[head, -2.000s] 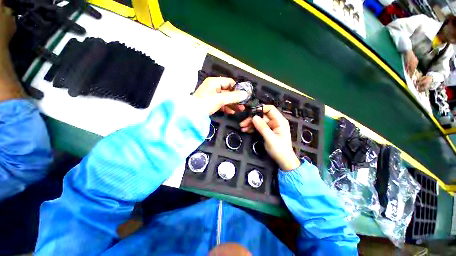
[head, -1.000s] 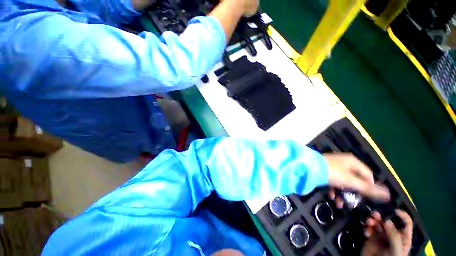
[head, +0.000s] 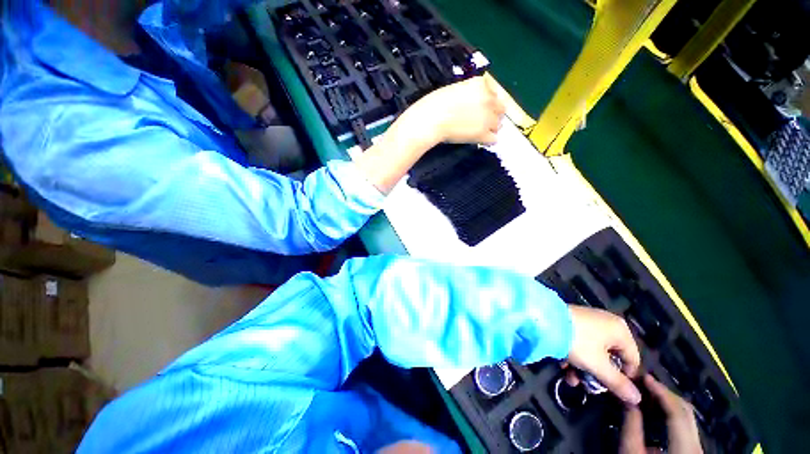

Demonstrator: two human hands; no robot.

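A dark foam tray (head: 555,436) with square pockets lies at the lower right. Round watch heads (head: 525,431) with silver rings sit in its lower pockets; black pieces lie in its upper pockets. My left hand (head: 606,348) is over the tray with its fingers closed on a round watch head (head: 593,383), which is mostly hidden by the fingers. My right hand (head: 668,420) is just to the right, cut off by the bottom edge, fingertips close to the left hand. What it holds cannot be made out.
A fanned pile of black straps (head: 471,193) lies on a white sheet (head: 524,239) beyond my left sleeve. A neighbour's bare hand (head: 462,111) is above it. The neighbour's filled tray (head: 364,53) is at top. A yellow post (head: 591,66) stands beside the green belt (head: 675,204).
The view has swung to the left since the oldest frame. The neighbour's hand has moved from the far tray to above the strap pile. My hands have moved slightly lower, still close together.
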